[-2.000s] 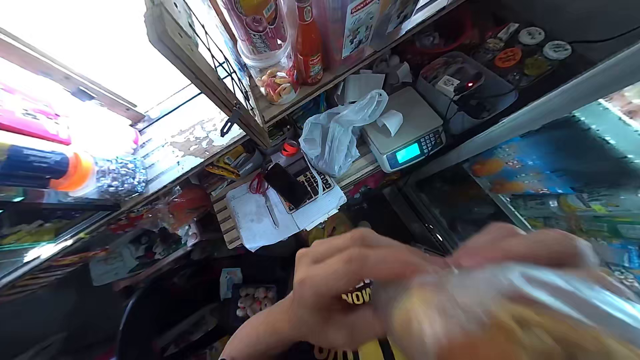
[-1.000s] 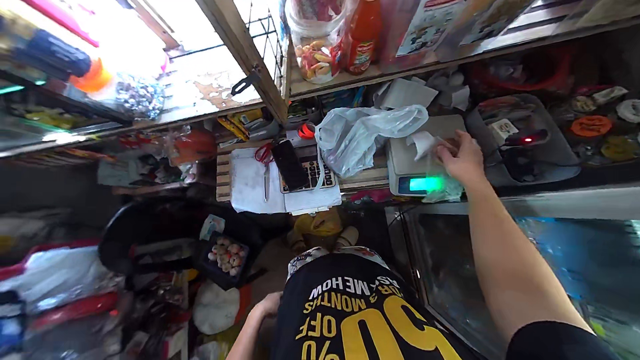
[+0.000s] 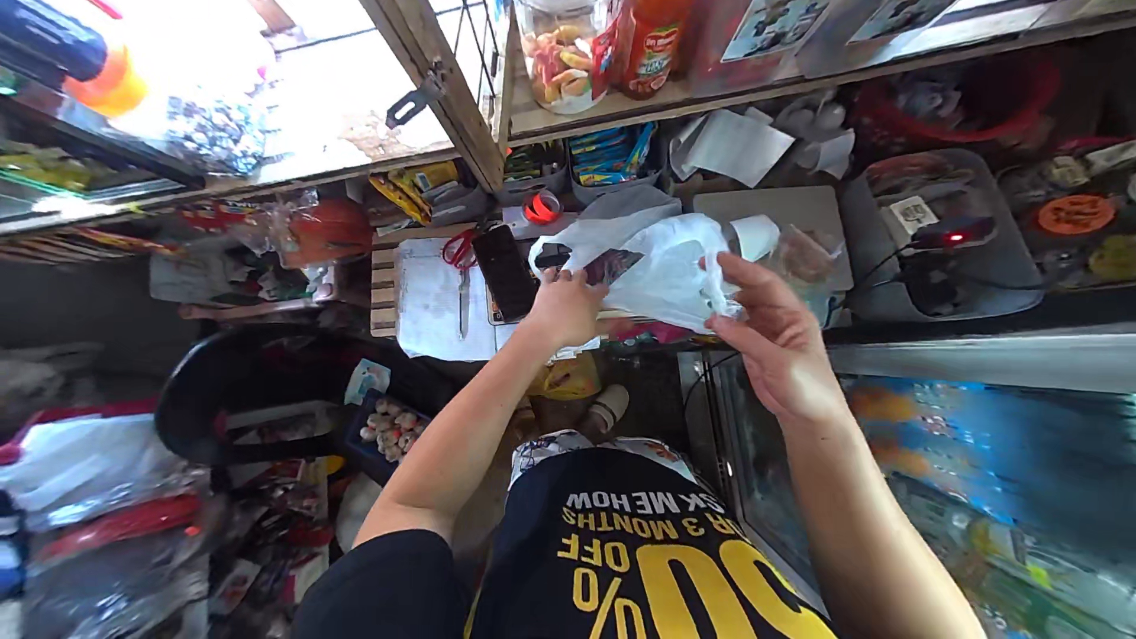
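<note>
A white plastic bag [image 3: 670,271] is stretched between both hands above the counter, its loops at either side. My left hand [image 3: 566,306] grips its left edge, near a calculator that is mostly hidden. Fingers and thumb of my right hand [image 3: 772,333] pinch the bag's right edge. Just left of my left hand lies a black phone [image 3: 506,271], beside red-handled scissors [image 3: 462,280] on white paper [image 3: 422,302]. Behind the bag, the scale [image 3: 781,206] is partly covered; a crumpled white paper [image 3: 754,236] and a small clear bag [image 3: 806,256] rest on it.
A grey plastic tray [image 3: 945,293] with a black device and cables stands right of the scale. Along the back shelf are a clear jar of snacks [image 3: 561,67] and a red sauce bottle [image 3: 650,53]. A wooden post with a latch [image 3: 415,102] rises at the back. Below right is a glass-topped case [image 3: 923,461].
The white bag, lying on the counter one second ago, is now held up and spread by both hands. My right hand has left the scale; my left has come up from beside my body.
</note>
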